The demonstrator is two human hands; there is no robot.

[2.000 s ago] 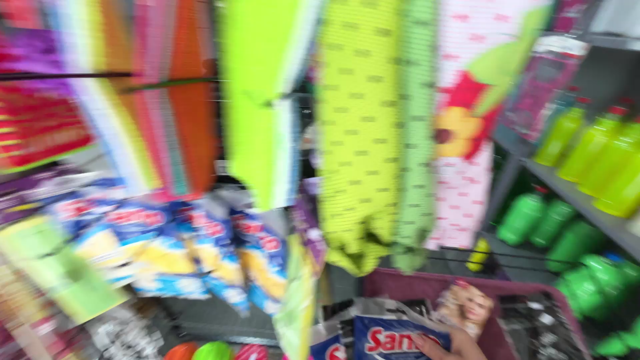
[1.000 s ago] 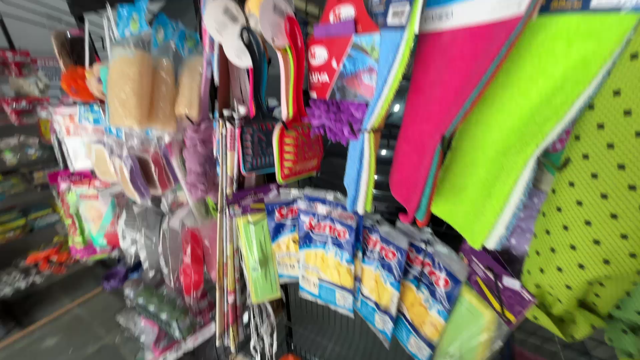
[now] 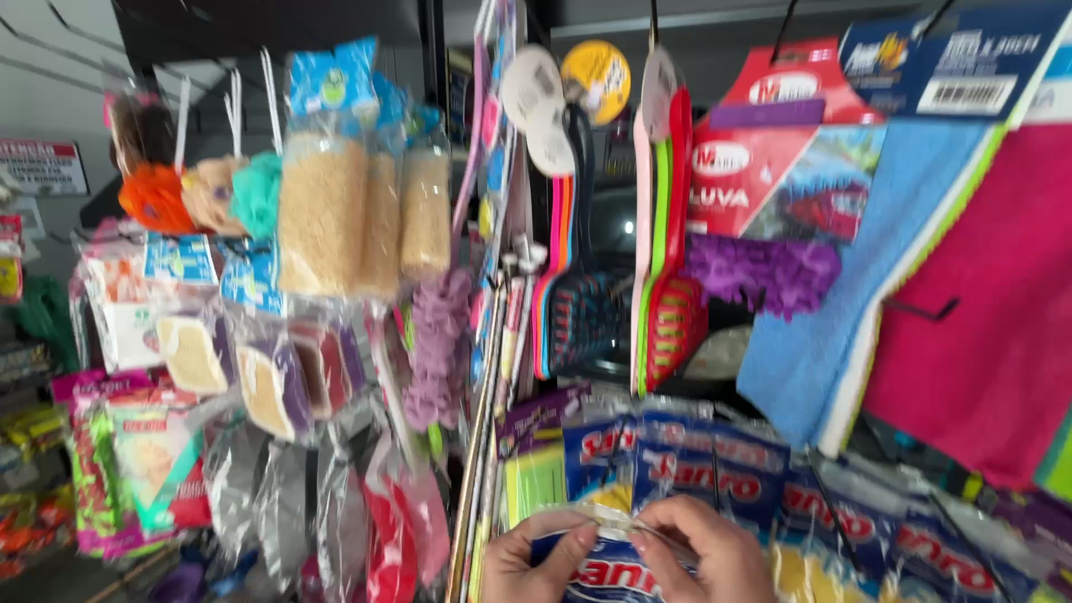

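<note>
Both my hands pinch the clear top edge of a blue plastic packet (image 3: 615, 569) at the bottom of the view. My left hand (image 3: 540, 557) grips it on the left side, with thumb and fingers together, while my right hand (image 3: 703, 548) pinches it just to the right. The packet's lower part is cut off by the frame edge. Just beyond my hands, similar blue packets (image 3: 699, 469) hang on wire hooks, and more packets (image 3: 837, 511) hang to the right. A green and purple packet (image 3: 536, 469) hangs behind my left hand.
Plastic hairbrushes (image 3: 670, 327) hang above my hands, beside a purple chenille glove (image 3: 762, 268). Blue and magenta cloths (image 3: 971, 310) hang at the right, near a bare metal hook (image 3: 930, 310). Long thin rods (image 3: 486, 435), a lilac scrubber (image 3: 440, 352) and bagged loofahs (image 3: 322, 218) are left.
The view has swung left along the display. Two seconds ago a hand held a blue packet above a purple basket; now both hands hold one before the hanging packets.
</note>
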